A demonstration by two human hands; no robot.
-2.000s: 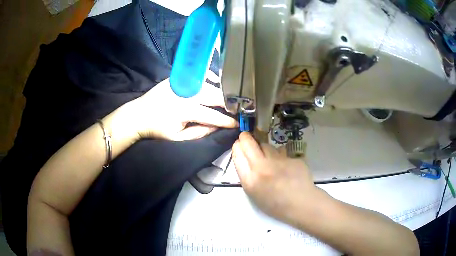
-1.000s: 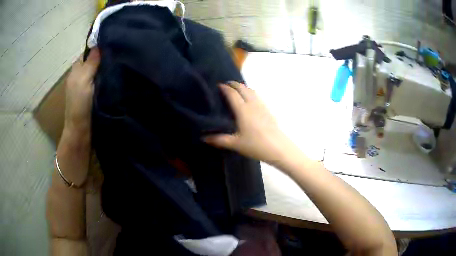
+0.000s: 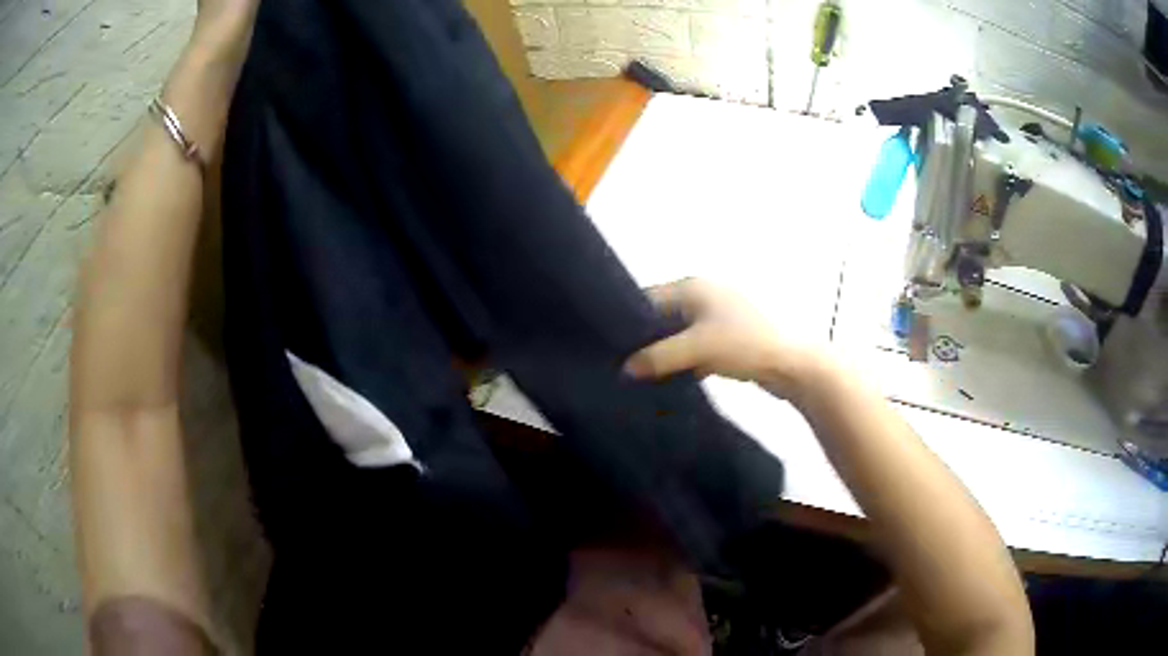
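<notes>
A large dark garment (image 3: pixel 372 231) hangs in front of me at the left and centre, with a long narrow tube part slanting down to the right. A pointed white inner piece (image 3: pixel 352 417) shows on its lower left. My left hand (image 3: pixel 227 10) is at the top edge by the garment's upper end, mostly cut off, so its fingers are hidden. My right hand (image 3: pixel 692 336) grips the edge of the narrow dark tube, thumb on its near face.
The sewing machine (image 3: pixel 1063 212) stands at the right on the white table (image 3: pixel 730 192), with a blue plastic piece (image 3: pixel 886 173) hanging at its left. A green-handled tool (image 3: pixel 826 32) is by the brick wall. A brown board (image 3: pixel 602 128) lies beside the table.
The garment has left the machine and been lifted at the left. Since one second ago my left hand has risen to the top edge, and the cloth hangs longer, its narrow part spread rightward.
</notes>
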